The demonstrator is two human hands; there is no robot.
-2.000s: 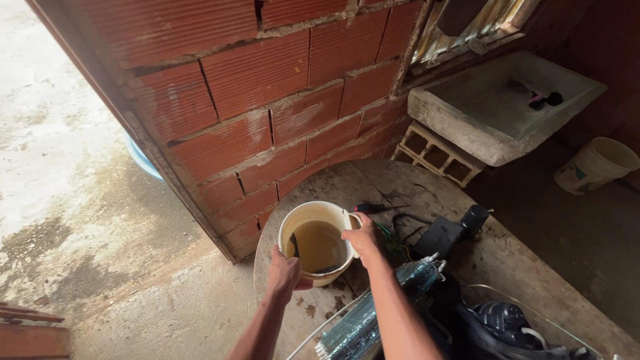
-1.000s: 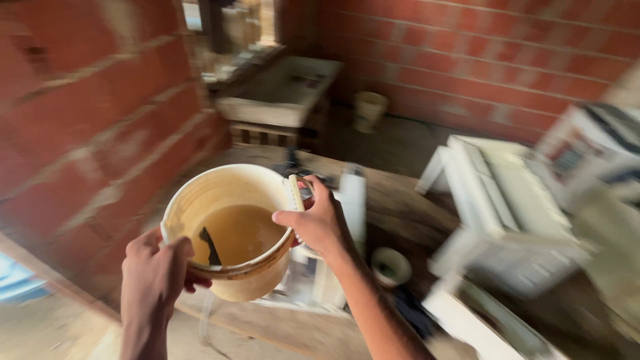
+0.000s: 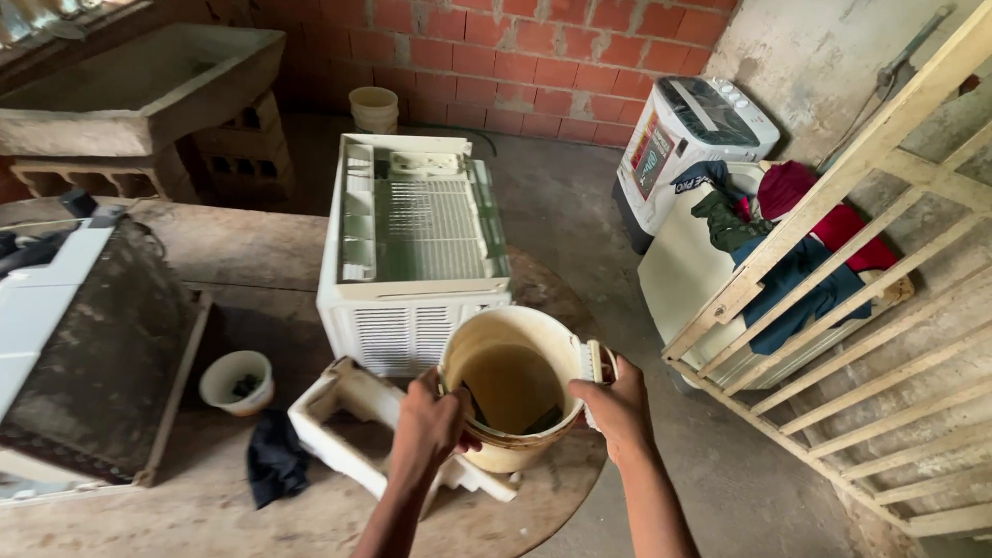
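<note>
A cream plastic bucket [image 3: 515,387] of murky brown liquid is held between my two hands, over the near edge of the wooden table [image 3: 240,240]. My left hand [image 3: 434,418] grips its left rim. On the right, my right hand [image 3: 616,395] grips the rim beside a white-bristled brush [image 3: 593,368] that hangs at the edge. Dark objects lie partly sunk in the liquid. Just behind the bucket stands a white louvred air conditioner casing [image 3: 399,333], open at the top. A white foam piece [image 3: 318,418] lies on the table, partly hidden by my left hand and the bucket.
To the left are a small white tub [image 3: 236,380], a black cloth [image 3: 275,461] and an appliance with a dirty coil [image 3: 93,349]. A concrete sink [image 3: 139,116] stands at back left, a washing machine [image 3: 697,139] at back right. A barred metal gate [image 3: 845,325] slants along the right.
The view has swung far to the right. Both hands keep hold of the bucket, which was above the other end of the table near the brick wall and is now near the louvred casing.
</note>
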